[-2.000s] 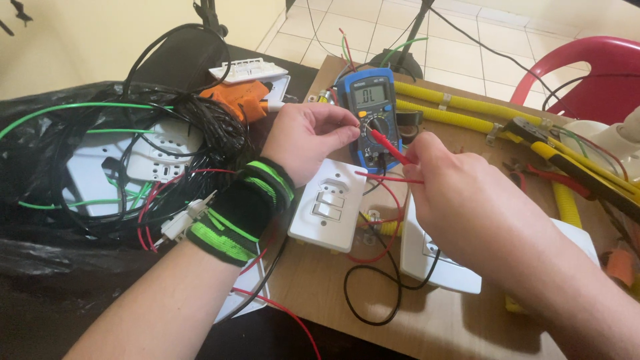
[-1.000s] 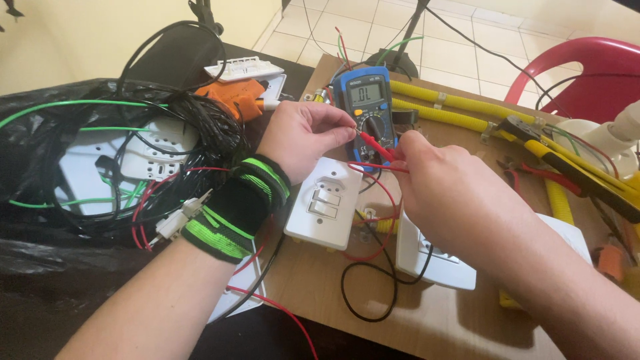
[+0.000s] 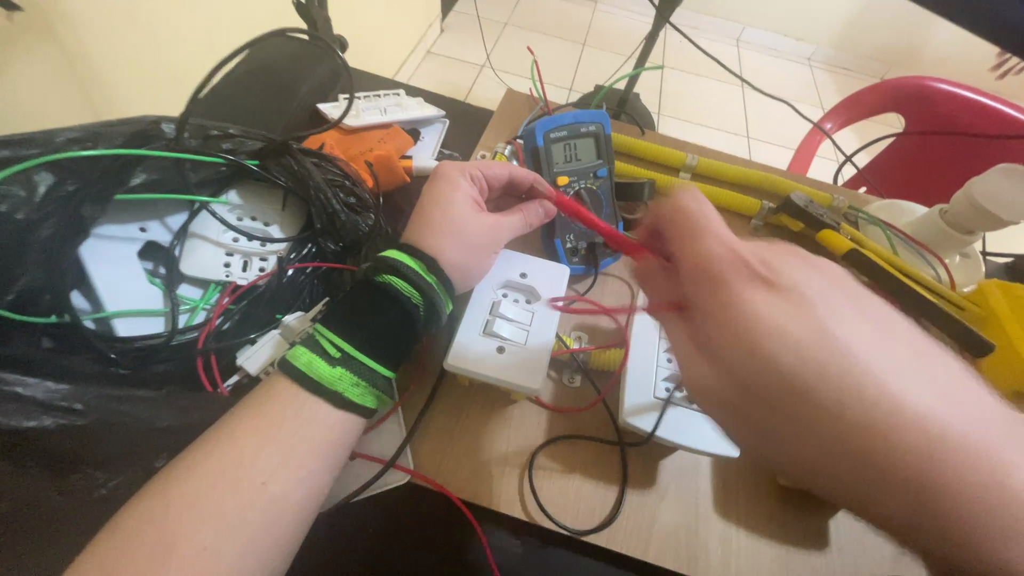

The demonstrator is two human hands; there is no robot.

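Note:
A red multimeter test probe [image 3: 594,224] slants between my two hands in front of a blue digital multimeter [image 3: 570,184], whose display is lit. My left hand [image 3: 484,212], with a black and green wristband, pinches the probe's tip end between thumb and fingers. The probe's rear end is in the fingers of my right hand [image 3: 720,280], which is blurred. Below my left hand lies a white wall plate [image 3: 508,324] with a socket and two switches. A second white plate [image 3: 668,400] is partly covered by my right hand. A black lead loops over the board between them.
Yellow corrugated conduit [image 3: 712,172] is clamped along the wooden board [image 3: 496,448]. Yellow-handled tools [image 3: 904,280] and a white lamp holder [image 3: 952,216] lie to the right, before a red chair [image 3: 936,120]. At left, black plastic [image 3: 48,240] carries wires and white sockets [image 3: 240,232]; an orange object [image 3: 364,152] is behind.
My right hand has moved a little away from the multimeter's dial, and more of the red probe shows between my hands. My left hand stays close to the multimeter's left side.

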